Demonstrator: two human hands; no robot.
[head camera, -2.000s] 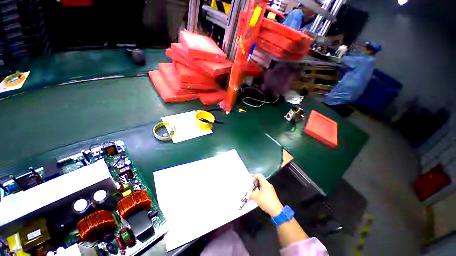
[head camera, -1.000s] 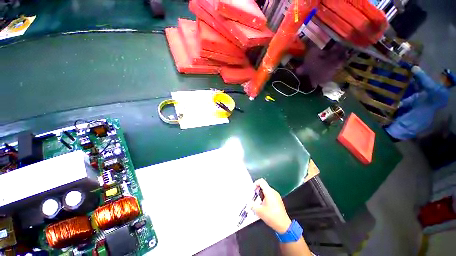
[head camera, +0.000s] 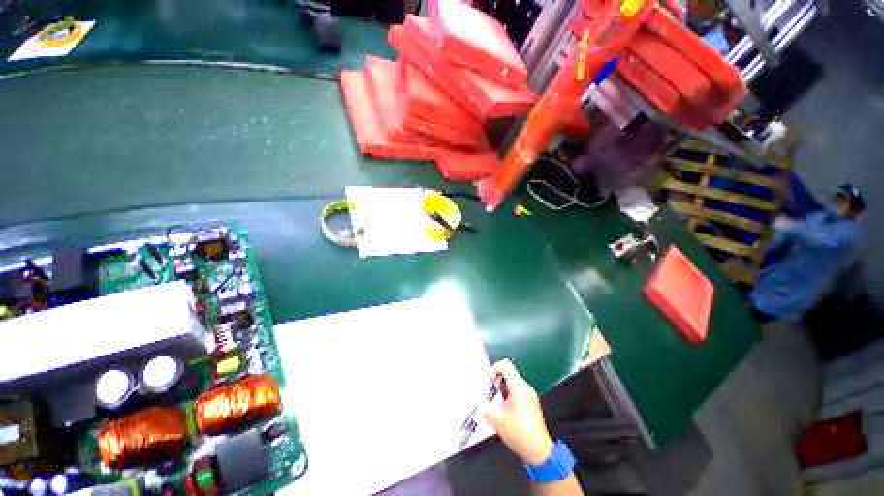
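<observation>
A white paper sheet (head camera: 388, 397) lies flat on the green bench, right of the power board. My right hand (head camera: 518, 415), bare with a blue wrist strap, is over the sheet's right edge and holds a thin dark pen (head camera: 496, 390). Small dark marks show on the paper just left of the hand. The green power board (head camera: 264, 325) lies at the lower left, component side up, with a long pale heatsink (head camera: 107, 329), two copper-orange chokes (head camera: 237, 403) and two round capacitors. The frame cuts it off at the left. My left hand is not in view.
Behind the paper are a tape roll (head camera: 338, 224) and a yellow ring (head camera: 441, 217) on a pale sheet (head camera: 390, 221). Red foam pads (head camera: 417, 111) are stacked behind, beside a red-orange post (head camera: 552, 111). Another foam pad (head camera: 680, 294) lies right. A person in blue (head camera: 809, 257) stands far right.
The camera view has tilted and turned, shifting the board and bench in the picture. My right hand stays at the paper's right edge with the pen.
</observation>
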